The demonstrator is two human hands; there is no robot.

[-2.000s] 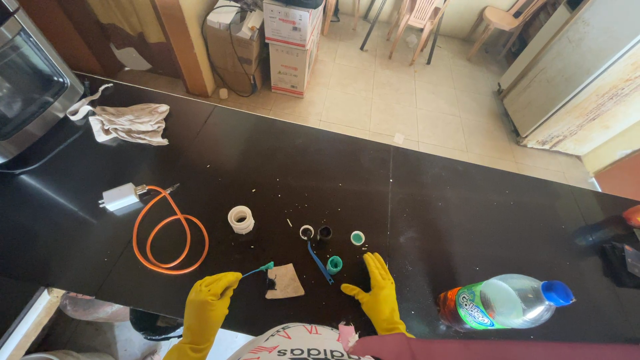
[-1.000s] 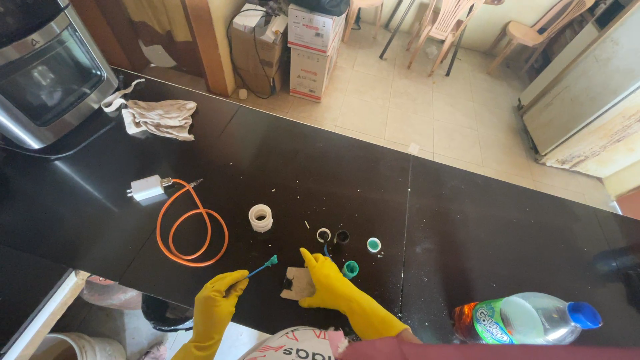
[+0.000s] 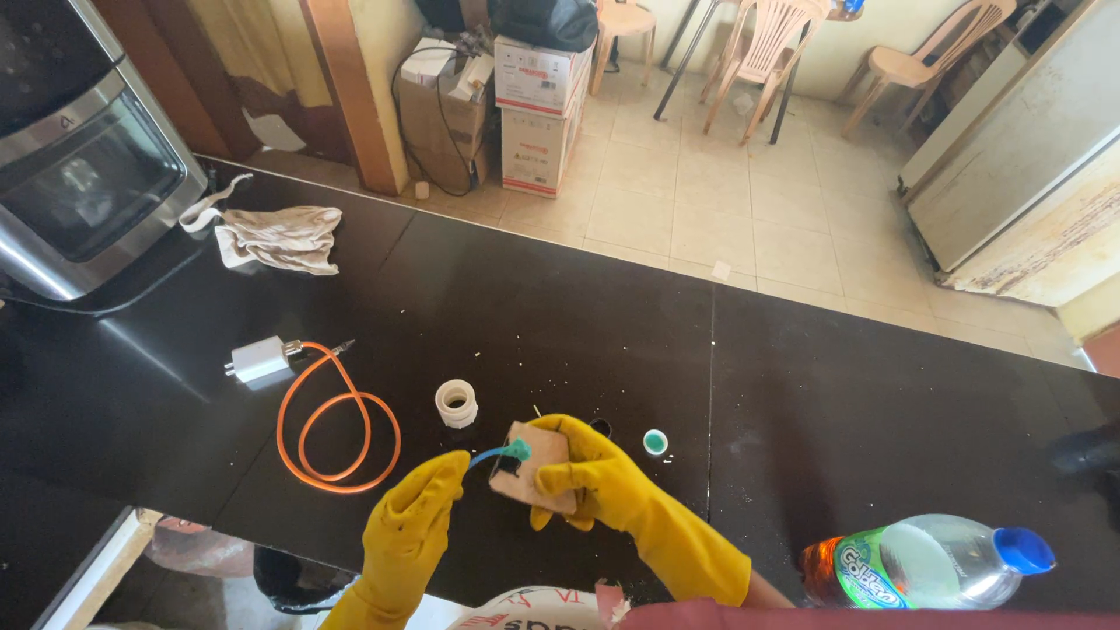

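Both hands wear yellow rubber gloves. My left hand (image 3: 418, 516) pinches a thin blue stick (image 3: 486, 455) whose tip carries a green, paste-like lump (image 3: 518, 450). That lump is over a piece of brown cardboard (image 3: 547, 451) with a black patch on its left part. My right hand (image 3: 599, 477) grips the cardboard by its right side, thumb on top. Left of and beyond the hands stands a white ring-shaped roll or fitting (image 3: 457, 403). A small white-rimmed cap with green content (image 3: 655, 442) lies to the right of my right glove. A dark round cap (image 3: 600, 428) is partly hidden behind that glove.
An orange cable (image 3: 398, 437) with a white charger plug (image 3: 261, 360) lies at the left. Farther back are a crumpled cloth (image 3: 280, 238) and an oven-like appliance (image 3: 96, 166). A plastic bottle (image 3: 932, 560) with a blue cap lies at the right. Small crumbs dot the dark counter (image 3: 612, 324).
My right hand, resting apart from the cardboard two seconds ago, has taken hold of it and lifted it. The stick's green tip has come over the cardboard.
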